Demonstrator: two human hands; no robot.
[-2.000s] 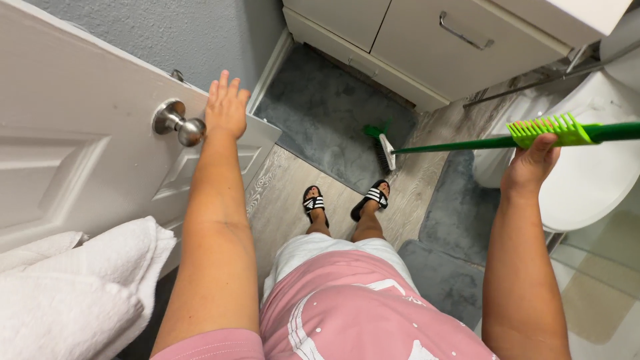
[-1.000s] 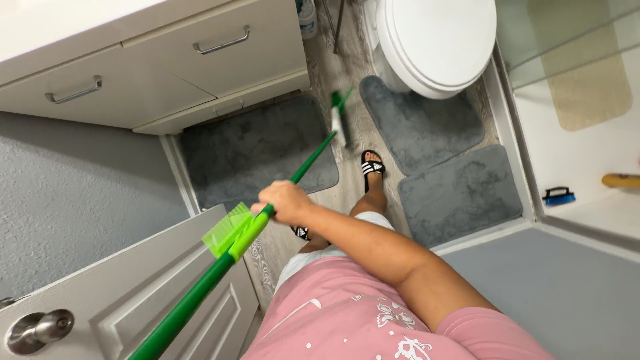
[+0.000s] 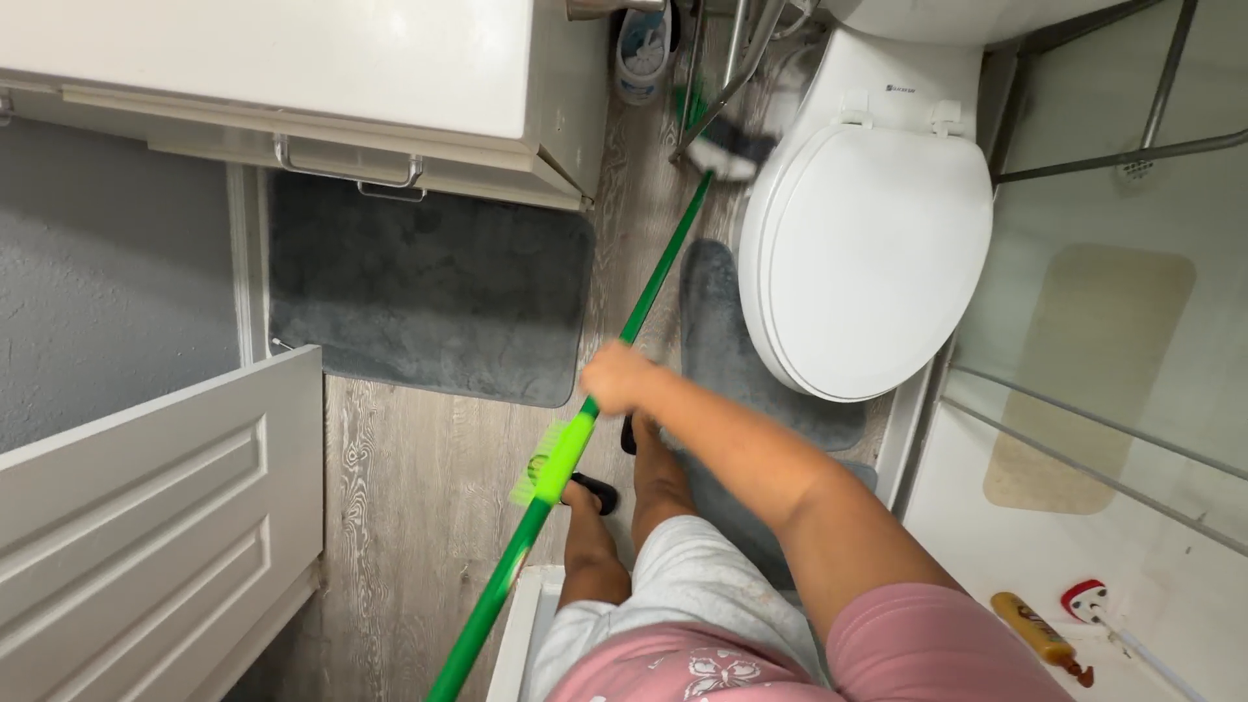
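My right hand (image 3: 619,378) is closed around the green handle of a broom (image 3: 665,261), just above a lime-green toothed comb piece (image 3: 556,463) clipped on the handle. The broom slants from the bottom of the view up to its head (image 3: 723,154), which is blurred and lies on the floor between the vanity cabinet and the toilet (image 3: 875,258), partly behind a metal stand's leg. The upper end of the handle runs out at the bottom edge. My left hand is out of view.
A white vanity (image 3: 341,112) stands at upper left over a grey mat (image 3: 429,292). A white panelled door (image 3: 166,526) is at lower left. A contour mat (image 3: 717,322) surrounds the toilet base. A plastic container (image 3: 643,54) and a metal stand (image 3: 736,83) are beyond. At right lies a bottle (image 3: 1033,629).
Two seconds ago my left hand was against the door; now it is out of view. The broom head has moved from beside the vanity mat to the floor beside the toilet. The view has shifted.
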